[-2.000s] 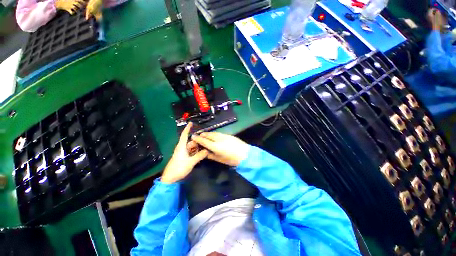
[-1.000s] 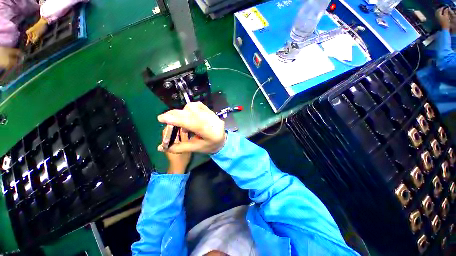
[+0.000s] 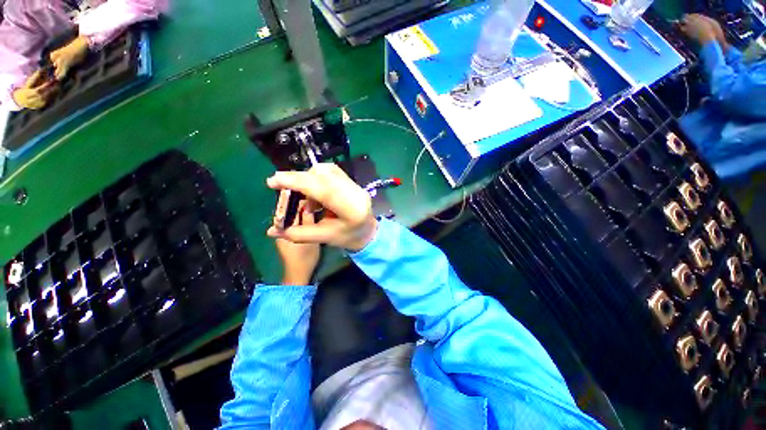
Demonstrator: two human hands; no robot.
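My right hand (image 3: 332,206) is over the front of the black clamp fixture (image 3: 306,141), thumb and index finger around a small beige-and-dark part (image 3: 286,210). The part is tilted on edge between the fingertips. My left hand (image 3: 296,256) comes up from below, with only its wrist and a little of its fingers showing. The rest is hidden behind my right hand, so its hold cannot be seen. The fixture's red main handle is hidden. A red-tipped side clamp (image 3: 386,182) shows at the right of the base plate.
A black gridded tray (image 3: 126,260) lies at left, one beige part (image 3: 15,273) at its edge. A tall tray stack (image 3: 579,193) at right holds rows of beige squares. Blue units (image 3: 437,126) stand behind. Gloved hands (image 3: 67,59) work at a tray upper left; a blue sleeve (image 3: 731,76) is far right.
From in front of the fixture, both hands have moved up and left; my right hand now covers the red handle. Over the last second they barely moved. The coworker's hands at upper left have shifted.
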